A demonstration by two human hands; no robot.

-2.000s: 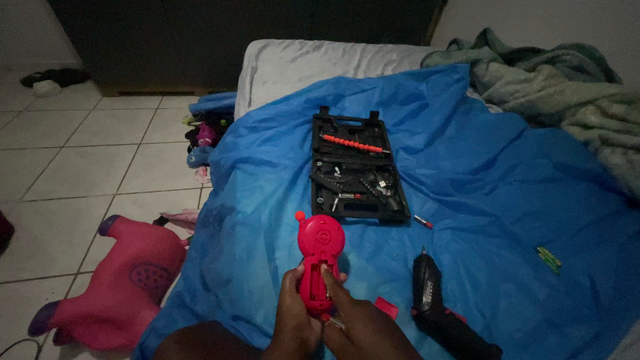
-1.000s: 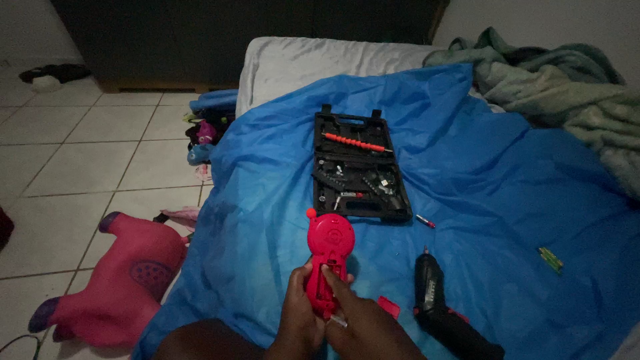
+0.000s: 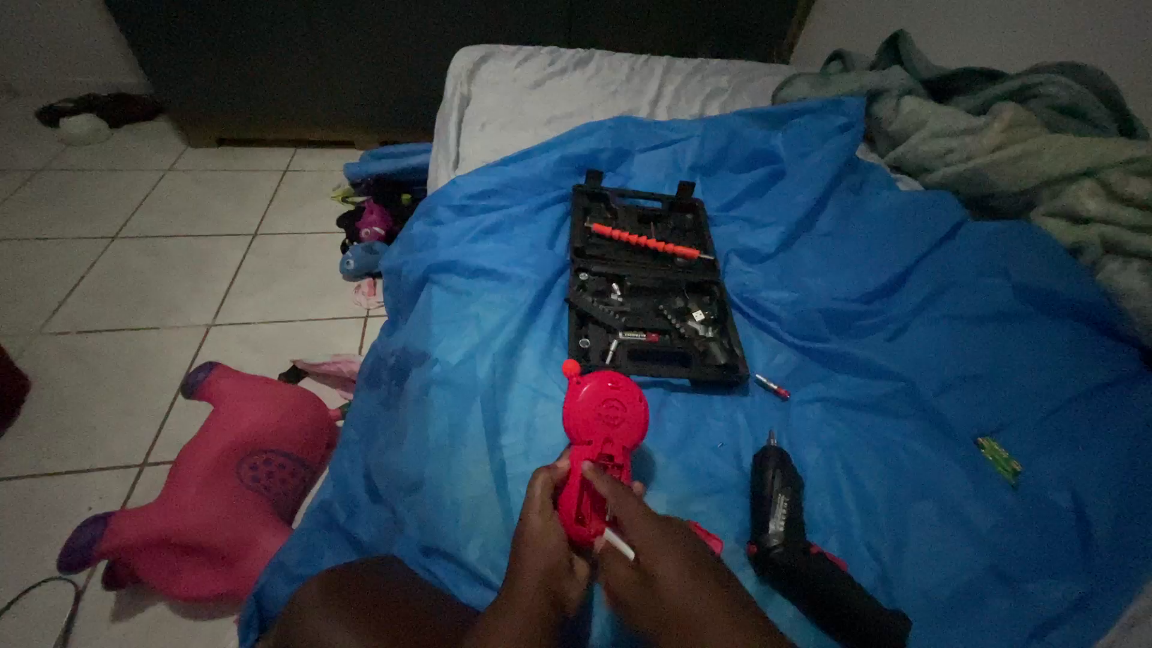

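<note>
A red plastic toy (image 3: 607,414) with a round head and an uncovered compartment in its handle is held over the blue sheet. My left hand (image 3: 544,531) grips the handle from the left. My right hand (image 3: 643,540) lies on its right side, thumb at the compartment; a small white-ended cylinder (image 3: 618,544) shows at this hand. Beside the right hand, partly hidden, is a red plastic piece (image 3: 706,537). A black cordless screwdriver (image 3: 778,504) lies to the right. Beyond the toy, an open black tool case (image 3: 657,364) holds a red-orange flexible shaft (image 3: 643,241) and other tools.
On the blue sheet (image 3: 486,360), a small red and silver battery (image 3: 772,387) lies near the case, and green batteries (image 3: 999,461) lie farther right. A crumpled grey-green blanket (image 3: 1017,144) is at the back right. A pink inflatable animal (image 3: 216,477) lies on the tiled floor at left.
My right thumb has shifted at the toy's compartment. The small white-ended cylinder now shows more plainly by my right hand. Both hands stay on the toy.
</note>
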